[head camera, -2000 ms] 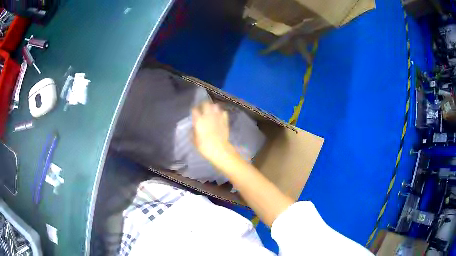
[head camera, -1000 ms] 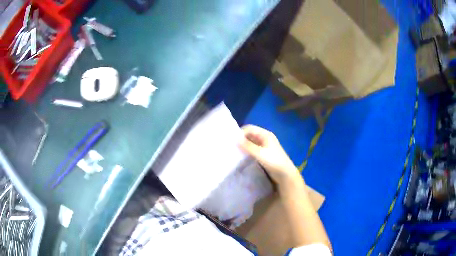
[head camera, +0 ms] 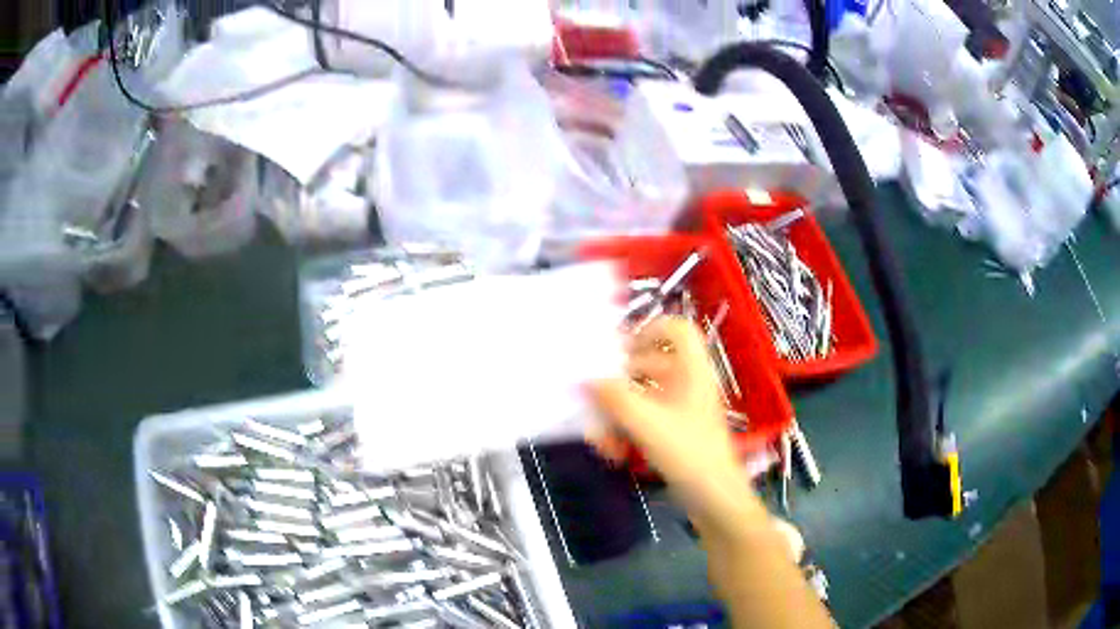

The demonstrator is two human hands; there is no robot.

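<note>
My right hand (head camera: 669,399) holds a white sheet (head camera: 479,363) by its right edge. The sheet is blurred and spans the back of the large white tub (head camera: 154,492) and the front of a clear box (head camera: 322,313) with metal cylinders. The tub is heaped with silver cylinders (head camera: 295,516). My hand is over the nearer red bin (head camera: 768,399) and hides part of it. My left hand is not in view.
A second red bin (head camera: 854,350) with cylinders stands behind right. A black ribbed hose (head camera: 878,258) arches down to the bench. A black phone-like rectangle (head camera: 590,498) lies beside the tub. Clear boxes and bags (head camera: 461,160) and black cables (head camera: 221,105) are at the back.
The view has swung from the floor carton to the bench. My right hand has carried the white sheet from the carton to above the tub and bins.
</note>
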